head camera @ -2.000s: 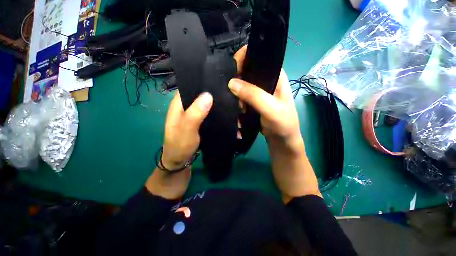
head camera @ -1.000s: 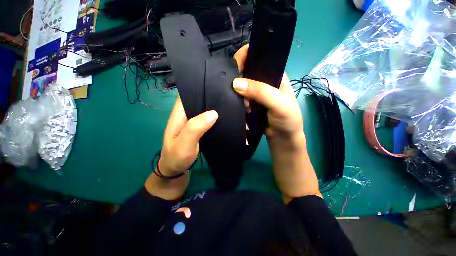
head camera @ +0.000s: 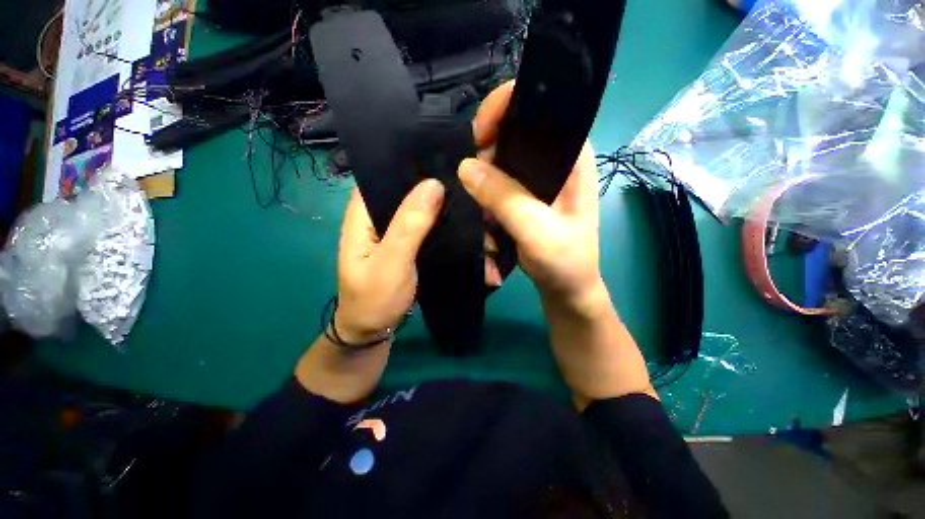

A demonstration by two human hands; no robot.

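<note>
My left hand [head camera: 383,258] and my right hand [head camera: 548,238] hold black padded strips [head camera: 370,96] in front of my chest. The strips spread apart at the top, and one on the left shows a small hole near its rounded end. My left thumb presses on the strips from the left. My right thumb lies on the middle strips, and my right fingers are partly hidden behind the right-hand strip [head camera: 558,86]. A set-aside bundle [head camera: 678,274] of black strips lies to the right of my right forearm, with cords at its top.
The main pile [head camera: 233,91] of black strips with tangled cords lies at the far left side. Printed sheets [head camera: 96,76] and small bags of silvery-white pieces [head camera: 117,258] lie left. Clear poly bags [head camera: 781,112] and a pink-red ring [head camera: 756,253] lie right on the green table [head camera: 233,345].
The held strips have shifted, and the left one sits slightly higher and further left. The middle strip's rounded end with its small mark, clear a second ago, no longer shows clearly. Both thumbs have moved upward.
</note>
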